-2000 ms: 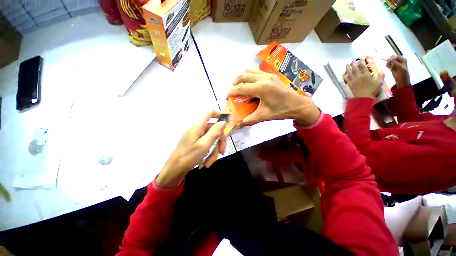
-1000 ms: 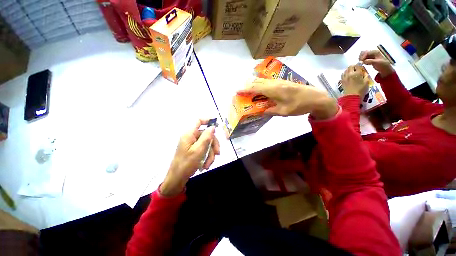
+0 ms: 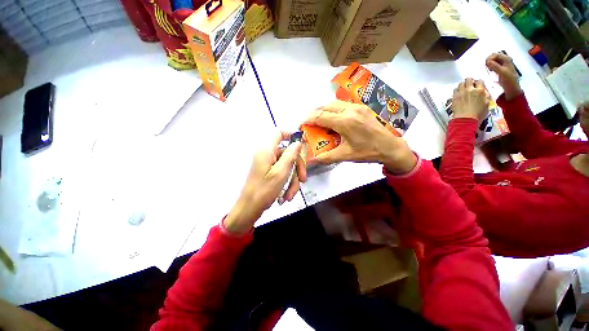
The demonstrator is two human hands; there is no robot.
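Observation:
My right hand (image 3: 354, 134) grips an orange retail box (image 3: 321, 141) over the dark table seam, with fingers on top and thumb at the lower side. My left hand (image 3: 271, 171) holds a slim utility knife (image 3: 289, 187) with a dark tip. The tip is at the box's left edge; whether it touches cannot be told. Most of the held box is hidden by my right hand. Another orange and black retail box (image 3: 381, 97) lies flat just behind my right hand.
An orange and white box (image 3: 217, 52) stands at the back, near brown cartons (image 3: 361, 32). A black phone (image 3: 38, 118) lies far left on the white table (image 3: 129, 168). A person in red sleeves (image 3: 460, 145) works at the right over another box.
The held box was tilted with its dark side showing; now its orange end faces up. My left hand with the knife has moved up and right to the box.

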